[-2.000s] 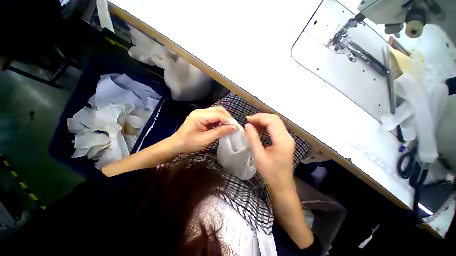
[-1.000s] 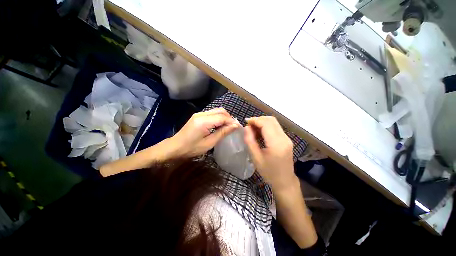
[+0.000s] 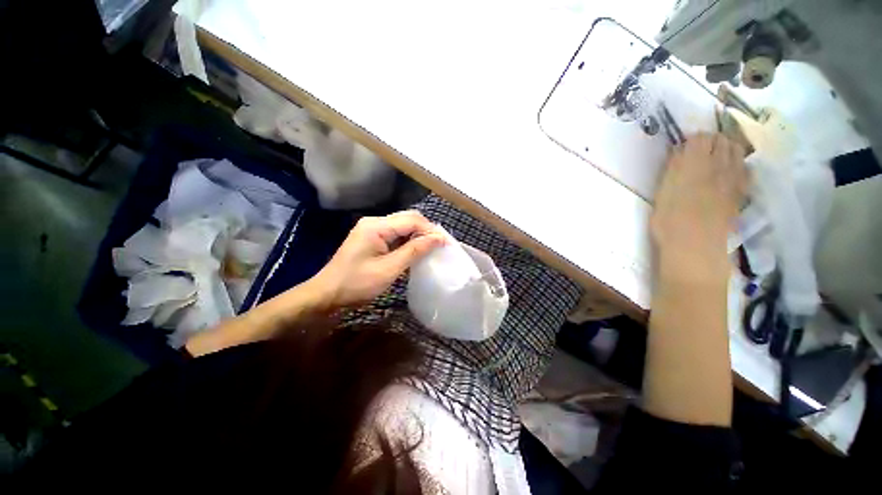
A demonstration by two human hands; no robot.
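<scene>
A small sheer white fabric piece (image 3: 456, 295), cupped in shape, hangs over the checked lap. My left hand (image 3: 382, 259) pinches its upper left edge between thumb and fingers. My right hand (image 3: 701, 184) is slightly blurred and reaches over the machine bed (image 3: 604, 116), its fingertips at the dark thread snips (image 3: 669, 126). Whether the fingers hold anything cannot be told. The presser foot area (image 3: 631, 94) lies just beyond the snips.
White strips (image 3: 798, 232) heap right of the bed. Black-handled shears (image 3: 764, 317) lie at the table's right edge. The machine head (image 3: 759, 43) is upper right. A dark blue bin (image 3: 106, 280) with white pieces (image 3: 198, 251) stands at left, near a translucent white bag (image 3: 338, 169).
My right hand has let go of the fabric piece and moved up and right onto the machine bed. My left hand still holds the piece, which now hangs more open.
</scene>
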